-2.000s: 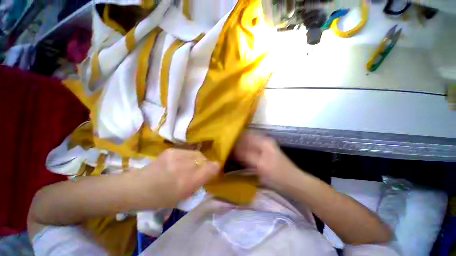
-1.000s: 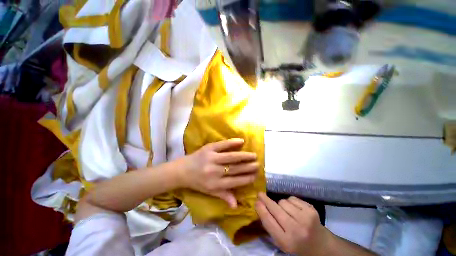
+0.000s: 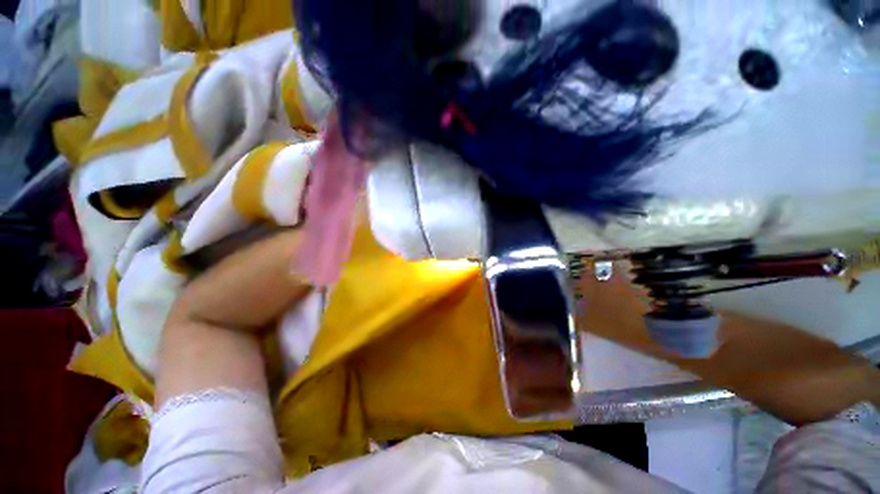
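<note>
Mustard-yellow fabric (image 3: 415, 357) lies under the machine head and hangs over the table's front edge. White fabric with yellow bands (image 3: 217, 116) is bunched to its left. My left hand (image 3: 289, 259) reaches in from the left; only its wrist end shows, and the pink cloth strip (image 3: 331, 207) and machine head hide the fingers. My right hand (image 3: 600, 307) reaches in from the right behind the chrome guard (image 3: 536, 338), which hides its fingers. The needle and presser foot are hidden; lamp glow lights the yellow cloth.
The white sewing machine head (image 3: 811, 125) fills the upper right, with a dark blue thread bundle (image 3: 569, 125) on it. The tension assembly (image 3: 680, 289) is above my right forearm. The table's grey edge (image 3: 656, 400) curves below. Dark red cloth (image 3: 39, 386) is at the far left.
The view has moved in over the machine head, which now covers both hands' fingers. My left hand has moved up to the left side of the head, my right behind the guard.
</note>
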